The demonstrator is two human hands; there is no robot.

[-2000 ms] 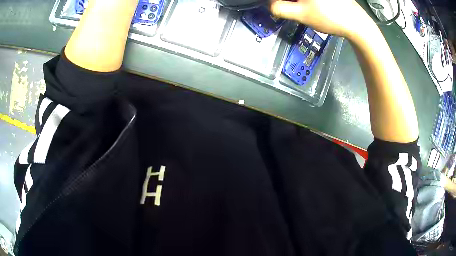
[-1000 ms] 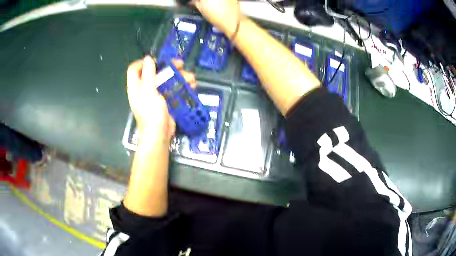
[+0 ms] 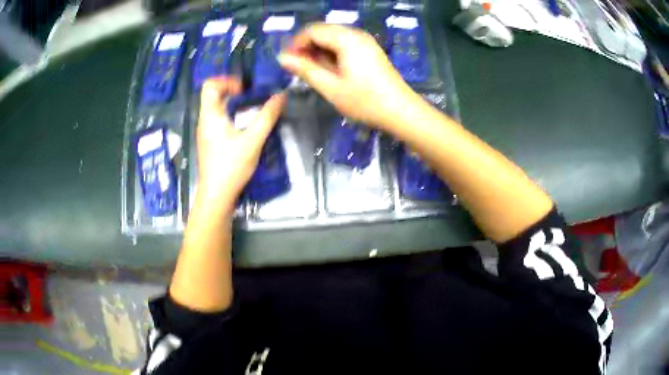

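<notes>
A clear blister tray lies before me with blue meters in two rows, pale screens towards the back. My left hand is over its left-middle part, thumb and fingers apart around a blurred dark blue area. A meter shows beside that hand; whether it is gripped is unclear. My right hand is over the middle, thumb and fingertips close together; blur hides whether they hold anything. Other meters show at the back left, front left and back right. Another sits slanted below my right hand.
The tray lies on a dark green mat. A white-grey scanner-like device lies at the back right, near the white ledge with cables. Red stool parts show below the bench's left edge. The front bench edge runs close to my body.
The view has shifted, so more of the tray shows. My left hand, which held a raised meter, is now low over the tray. My right hand has come back from the far edge to the middle.
</notes>
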